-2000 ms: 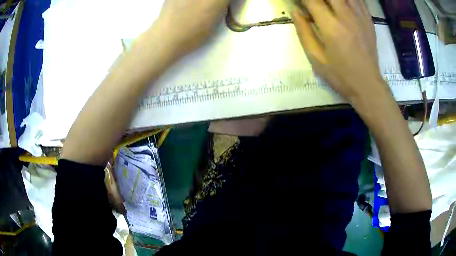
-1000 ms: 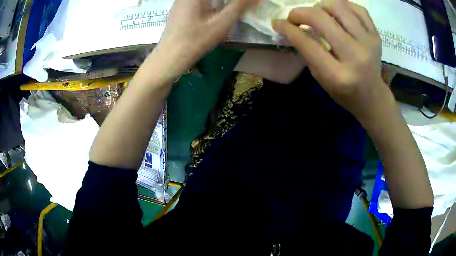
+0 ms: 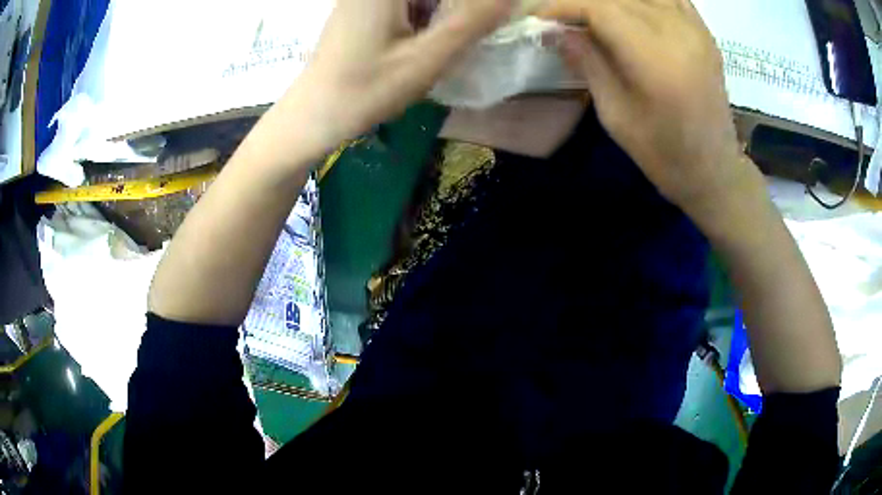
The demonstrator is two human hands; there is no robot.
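Observation:
A white garment piece [image 3: 503, 66] is bunched between my two hands at the top centre, over the table's front edge, with a part hanging just past it. My left hand [image 3: 411, 48] is at the top, partly cut off by the frame; its thumb and fingers reach to the cloth, blurred. My right hand [image 3: 643, 77] is bent over the cloth's right side and grips it with the fingertips. The cloth's upper part is hidden by the fingers and the frame's top edge.
The white table top [image 3: 193, 68] has a printed ruler along its front. A dark smartphone [image 3: 843, 48] lies at the upper right, its cable [image 3: 834, 198] looping below. White cloth heaps [image 3: 97, 300] lie at both sides. A wire basket of printed papers [image 3: 290, 300] is at lower left.
The table surface with the curved dark line is now covered or out of view. My hands have come back to the table's front edge with the cloth, which has shifted slightly since the last frame.

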